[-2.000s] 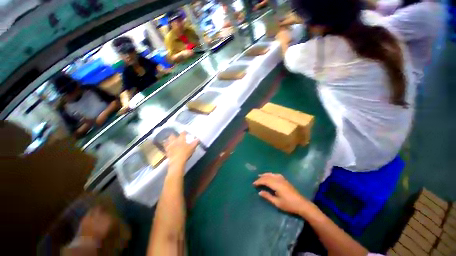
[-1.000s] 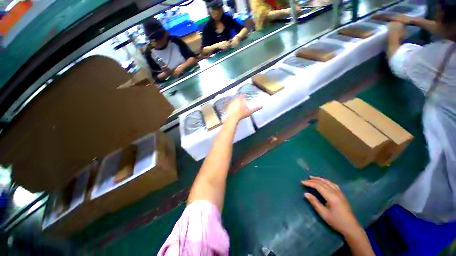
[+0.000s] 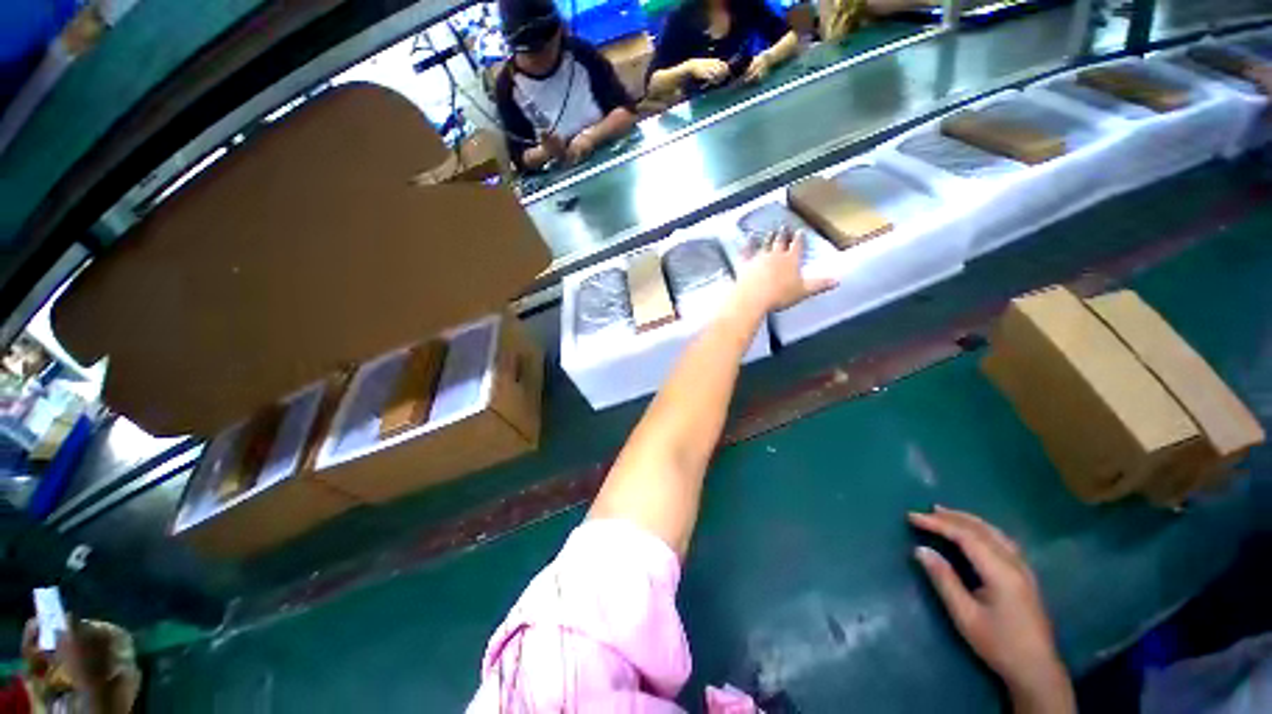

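Observation:
My left hand (image 3: 784,276) is stretched forward with fingers spread, at the near edge of a white foam tray (image 3: 837,296); it grips nothing visible. That tray holds grey bagged units and a brown accessory box (image 3: 840,211) between them. Left of it, another foam tray (image 3: 656,366) holds two bagged units (image 3: 696,264) with an accessory box (image 3: 650,290) between. My right hand (image 3: 985,586) rests low over the green bench, fingers slightly curled, holding nothing. Two larger brown boxes (image 3: 1102,391) stand side by side on the bench at right.
Two open shipping cartons (image 3: 433,460) with foam and brown boxes inside stand at left, large flaps (image 3: 300,265) raised behind. More foam trays (image 3: 997,181) run along the belt to the upper right. Workers sit across the belt (image 3: 698,175). A person's hand (image 3: 84,656) shows at lower left.
The view has swung left, bringing the cartons into view. My left hand stays extended over the tray row, now at the second tray. My right hand remains empty over the bench.

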